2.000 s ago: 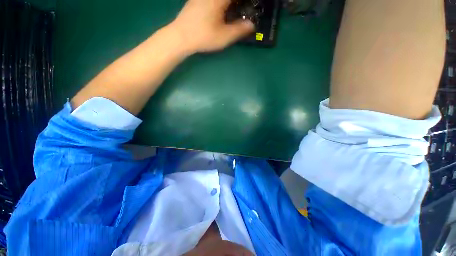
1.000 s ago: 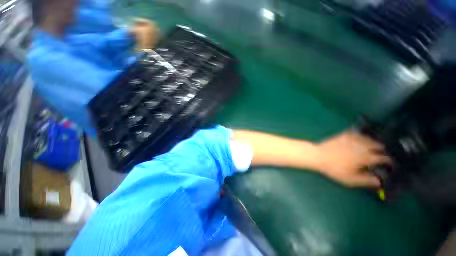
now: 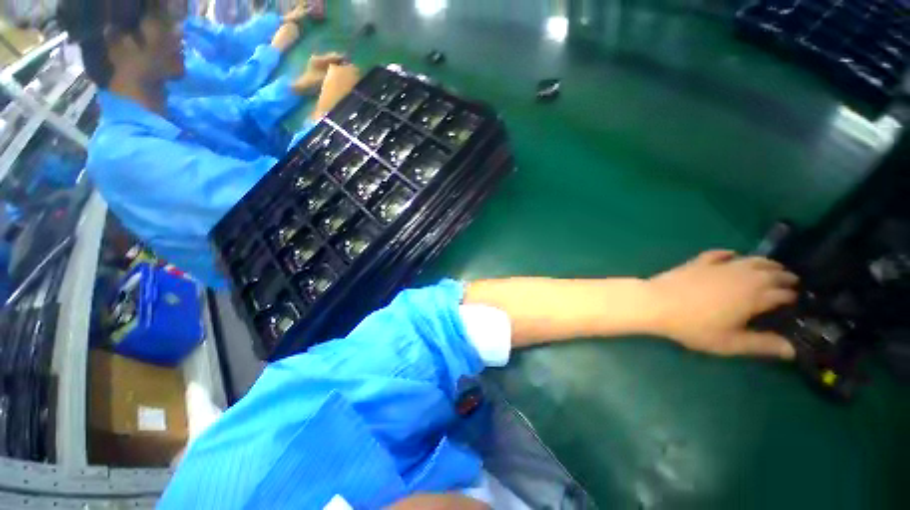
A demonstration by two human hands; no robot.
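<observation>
My left hand (image 3: 726, 302) reaches right across the green mat, its fingertips at the dark fixture (image 3: 830, 354) with the yellow sticker. The fingers are spread a little; whether they hold a part at the fixture cannot be told. The black press body (image 3: 878, 214) stands dark and blurred at the right edge. A thick stack of black blister trays (image 3: 364, 189) lies left of my forearm, its top pockets mostly filled with small dark and metallic parts. My right hand is out of the picture.
Small dark components (image 3: 548, 89) lie singly beyond the stack. More black trays (image 3: 833, 45) are at the top right. Co-workers in blue smocks (image 3: 165, 164) sit at the upper left. A blue bin (image 3: 165, 314) and a cardboard box (image 3: 138, 406) are on a shelf at lower left.
The view has swung left, bringing the tray stack and co-workers into the picture. My left hand remains at the fixture. My right arm has left the view.
</observation>
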